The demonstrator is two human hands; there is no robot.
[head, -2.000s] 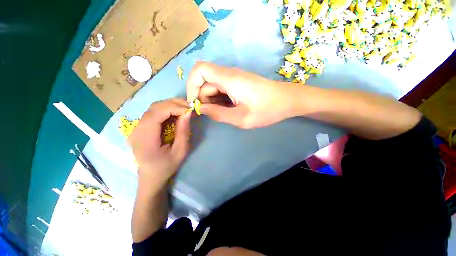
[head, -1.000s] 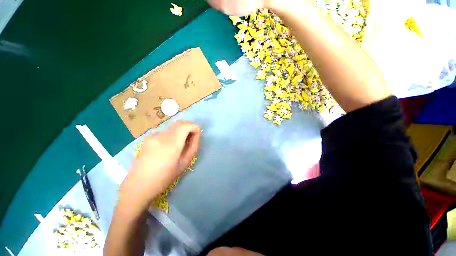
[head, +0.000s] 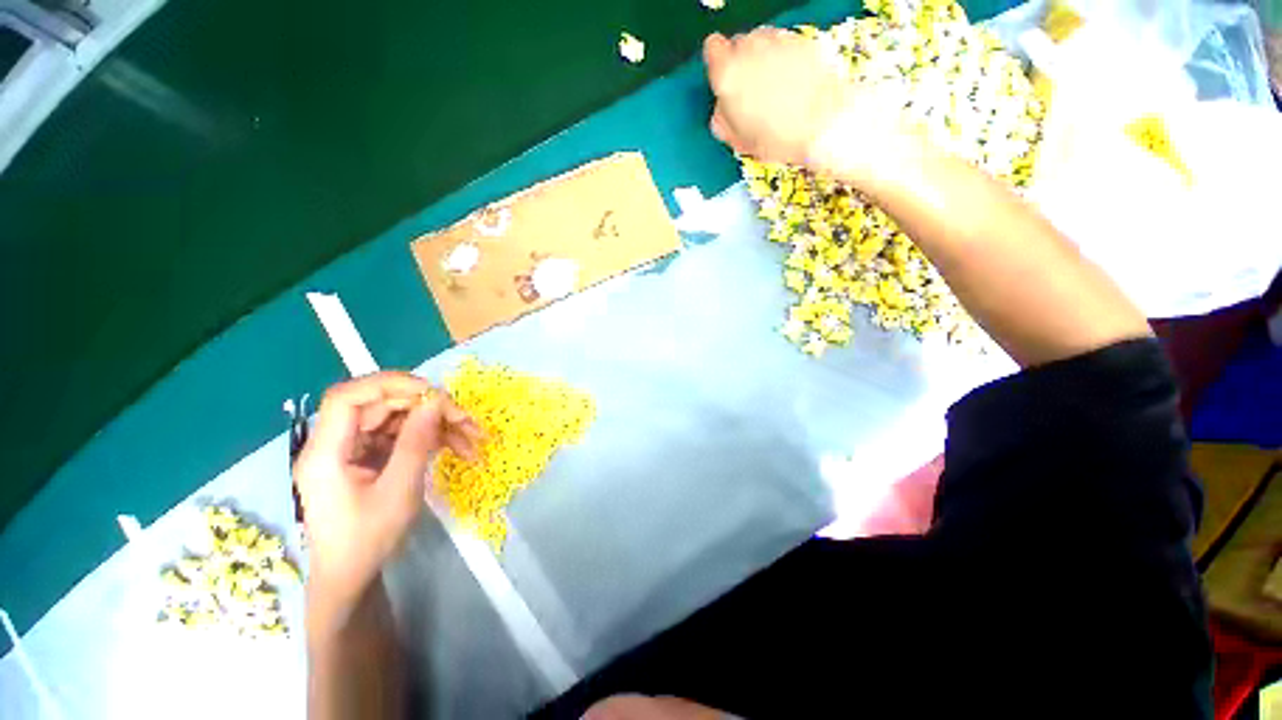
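My left hand (head: 359, 457) is at the left edge of the flat pile of small yellow parts (head: 520, 429). Its thumb and fingers are close together, and a tiny yellow bit seems to show at the tips. My right hand (head: 780, 99) is at the upper left edge of the large heap of yellow-and-white figures (head: 858, 253), fingers curled; whether it holds anything is hidden. The cardboard (head: 577, 211) bears a round white glue puddle (head: 555, 276) and white scraps.
A small side heap of figures (head: 232, 574) lies at lower left. Dark tweezers (head: 297, 436) are partly hidden behind my left hand. A loose figure (head: 633, 48) lies on the dark green surface. White tape (head: 513, 598) crosses the sheet. A translucent bag (head: 1209, 169) is at right.
The view has shifted. My two hands were together over the sheet, then parted, the right reaching to the large heap. My left hand has moved left, uncovering the small yellow pile.
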